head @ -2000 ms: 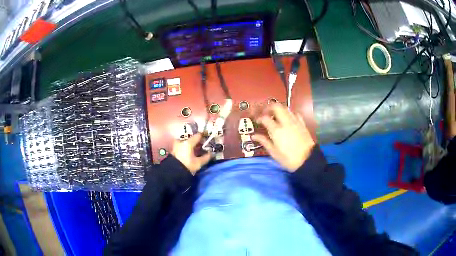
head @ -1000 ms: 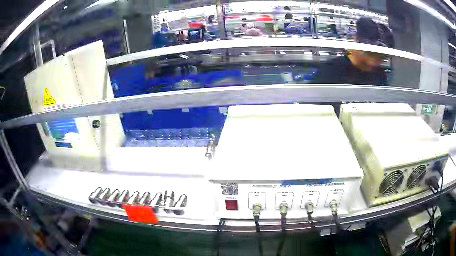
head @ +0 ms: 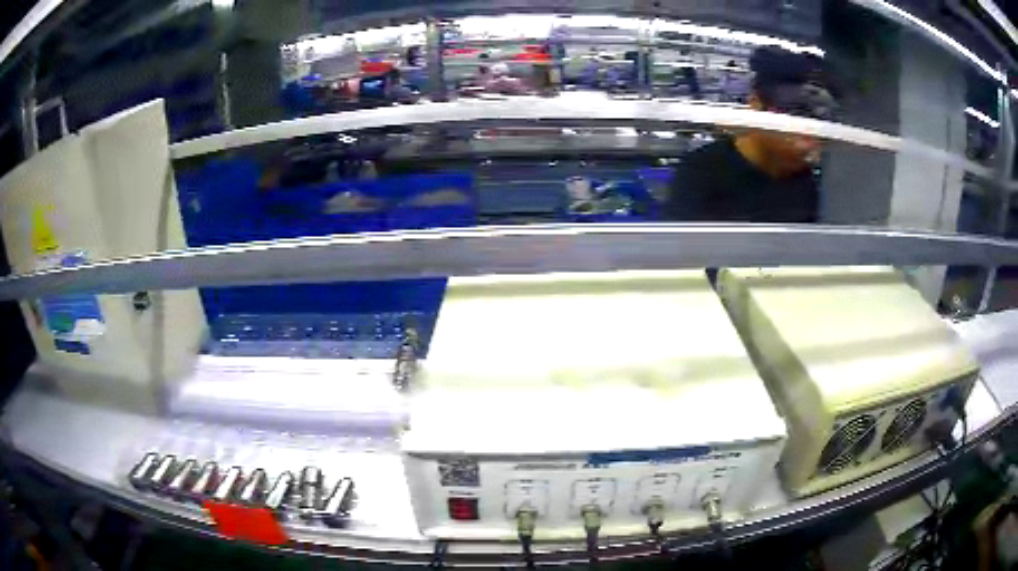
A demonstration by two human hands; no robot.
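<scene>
Neither of my hands is in the picture. The large white test instrument [head: 592,374] stands on the white shelf in front of me. Several round cable connectors [head: 592,518] are plugged into its front, with dark cables running down past the shelf edge. A small red switch [head: 462,509] is at the front's left. Several set-aside units [head: 228,482], silver cylinders, lie in a row on the shelf at the lower left. A flat orange-red marker [head: 245,523] lies at the shelf's front edge, against the row.
A second cream case with two fans [head: 876,379] stands at the right. A pale cabinet with a yellow sticker [head: 95,257] stands at the left. A metal rail [head: 536,245] crosses in front. A person in dark clothes [head: 759,167] is behind it, near blue bins [head: 324,206].
The view has risen from the red-brown fixture, where both hands were working, to the shelf. Since one second ago, the shelf items have shifted left and down in the picture.
</scene>
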